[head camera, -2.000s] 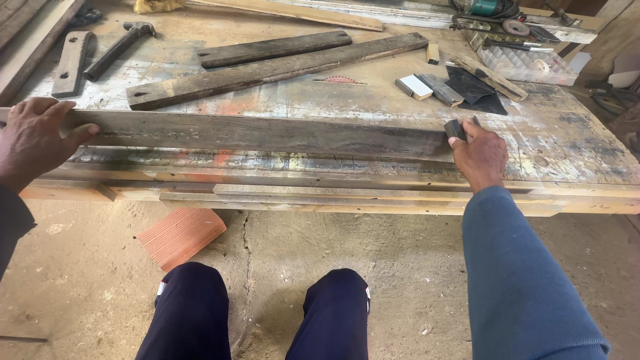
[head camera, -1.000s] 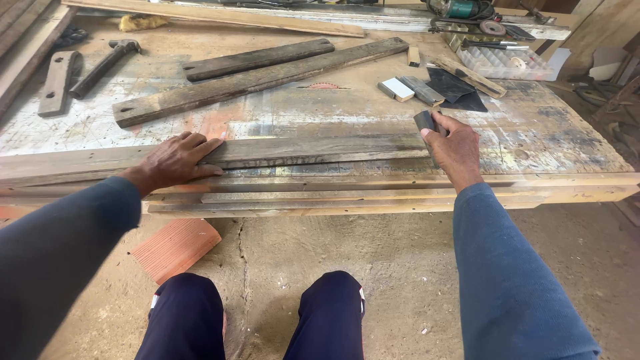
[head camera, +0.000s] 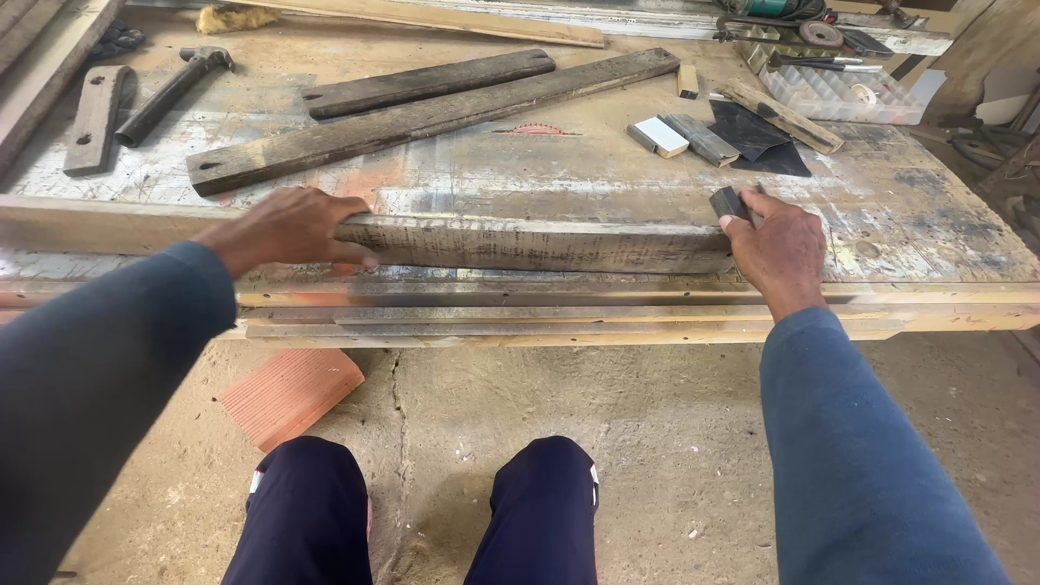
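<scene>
A long weathered wooden board (head camera: 528, 244) lies along the front of the workbench, its stained side facing me. My left hand (head camera: 296, 231) grips it left of the middle, fingers over the top edge and thumb on the near side. At the board's right end, my right hand (head camera: 776, 236) holds a dark sanding block (head camera: 727, 203) between thumb and fingers. Farther back lie a longer old wooden slat (head camera: 431, 122) and a shorter one (head camera: 431, 83). A block with a white face (head camera: 662, 136), a grey block (head camera: 700, 140) and black sandpaper sheets (head camera: 760, 138) lie beyond my right hand.
A claw hammer (head camera: 171, 93) and a short board with holes (head camera: 96, 122) lie at the back left. A red circular saw blade (head camera: 536, 129) shows through the benchtop (head camera: 902, 211). A plastic compartment box (head camera: 841, 93) stands back right. A ribbed terracotta block (head camera: 292, 396) rests on the floor.
My left hand has moved right along the board from near its left part. The board now shows its stained side toward me. My right hand still holds the dark block at the right end.
</scene>
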